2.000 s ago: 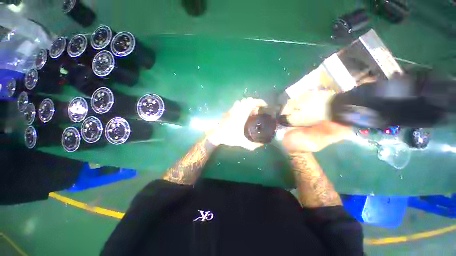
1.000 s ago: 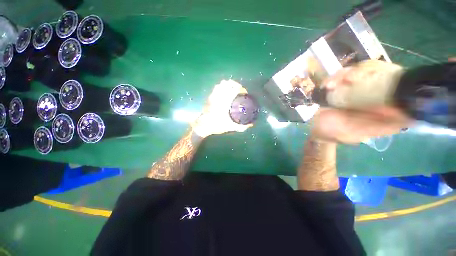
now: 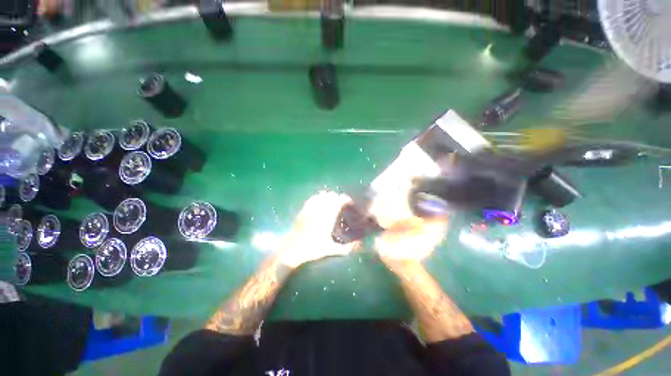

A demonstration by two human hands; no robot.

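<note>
My left hand (image 3: 315, 229) is closed around a black cylindrical unit (image 3: 350, 222) low over the green bench, its dark end facing up and slightly tilted. My right hand (image 3: 408, 231) is shut on the pale grip of an electric screwdriver (image 3: 471, 183), whose blurred black body extends to the right. The tool's nose is at the unit's right side; whether the bit touches it cannot be told. The white screw feeder (image 3: 407, 170) stands behind my right hand, which partly hides it.
Several black units with clear-rimmed faces (image 3: 148, 255) stand at left. Loose black cylinders (image 3: 324, 86) lie at the far side. At right are a purple-glowing unit (image 3: 502, 217), a black unit (image 3: 554, 222) and a clear cup (image 3: 531, 252). A white fan (image 3: 641, 37) is at top right.
The screwdriver and my right hand have come from the feeder to the unit in my left hand. The unit is now more tilted. The view has shifted, showing more of the bench's far side.
</note>
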